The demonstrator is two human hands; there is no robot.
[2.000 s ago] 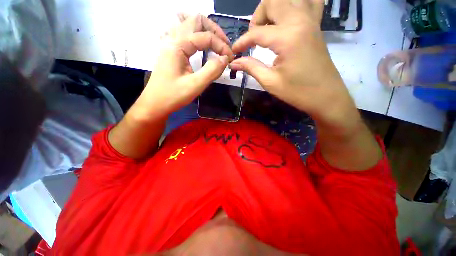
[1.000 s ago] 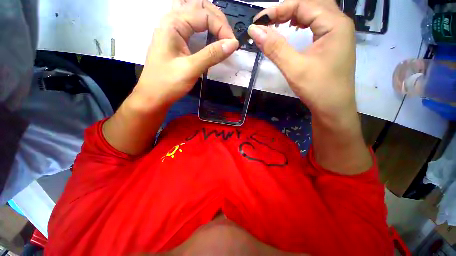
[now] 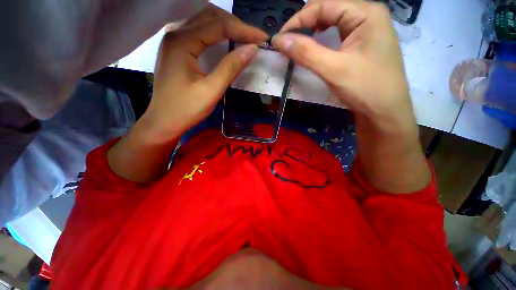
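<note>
A phone middle frame (image 3: 279, 107) with a thin silvery rim lies over the table's front edge, its lower end against my red shirt. Its black camera-end plate (image 3: 257, 16) with round holes is at the top of the view, partly behind my fingers. My left hand (image 3: 195, 71) and my right hand (image 3: 348, 54) meet over the plate's lower edge, thumbs and forefingers pinched close together. A small dark piece (image 3: 271, 41) shows between the fingertips. It is mostly hidden, and which fingers grip it is hard to tell.
A person's grey sleeve (image 3: 102, 39) covers the upper left, over the white table (image 3: 433, 68). Part of another dark mid-frame (image 3: 408, 10) lies at top right. A green-labelled bottle (image 3: 506, 22) and a blue bottle (image 3: 501, 85) stand at the right edge.
The grey sleeve has come in over the table from the left. My fingertips have closed together at the plate's lower edge; a second ago a dark piece showed in my right fingers.
</note>
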